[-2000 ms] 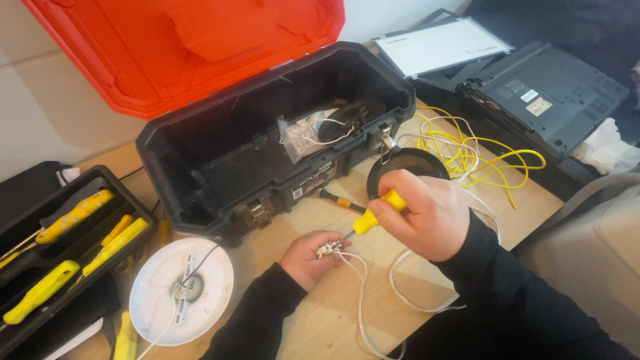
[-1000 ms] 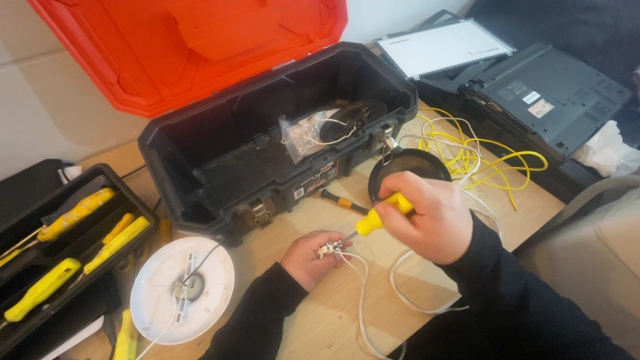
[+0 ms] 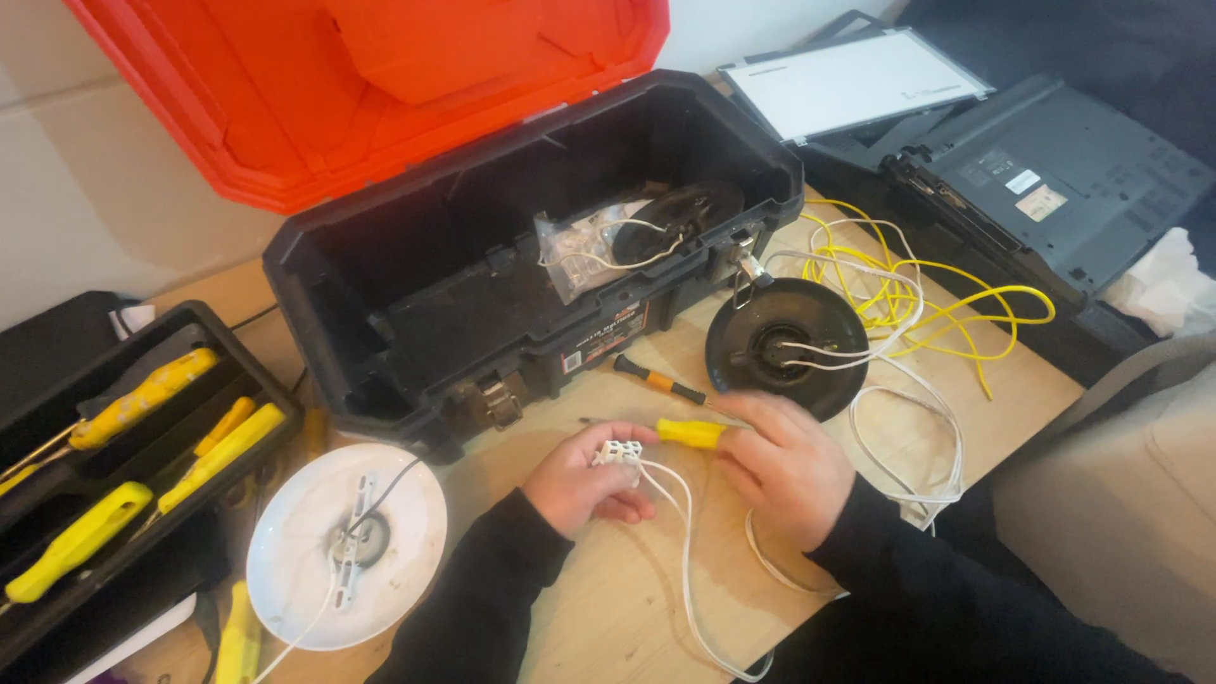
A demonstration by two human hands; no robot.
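Note:
Near the middle of the table, my left hand (image 3: pixel 584 484) holds a white terminal block (image 3: pixel 619 453) between thumb and fingers, with a white cable (image 3: pixel 686 551) running from it and down. My right hand (image 3: pixel 788 465) is at the yellow handle of a screwdriver (image 3: pixel 691 434), which lies level with its shaft pointing left, behind my left fingers. Whether the right fingers grip the handle is not plain. A screwdriver with a black and orange handle (image 3: pixel 658 379) lies just behind. A black round lamp base (image 3: pixel 787 347) with white wires stands beyond my right hand.
An open black toolbox (image 3: pixel 380 380) with a red lid (image 3: pixel 399 85) stands behind. A tray (image 3: pixel 290 418) of yellow-handled tools and a white round plate-like fixture (image 3: pixel 294 570) are at left. Yellow cable (image 3: pixel 959 290) is coiled at right, beside an upturned laptop (image 3: pixel 1073 180) and a flat panel (image 3: pixel 855 81).
The screwdriver tip has left the terminal block; the yellow screwdriver now lies level behind my left hand. My right hand has moved off the top of its handle and lowered.

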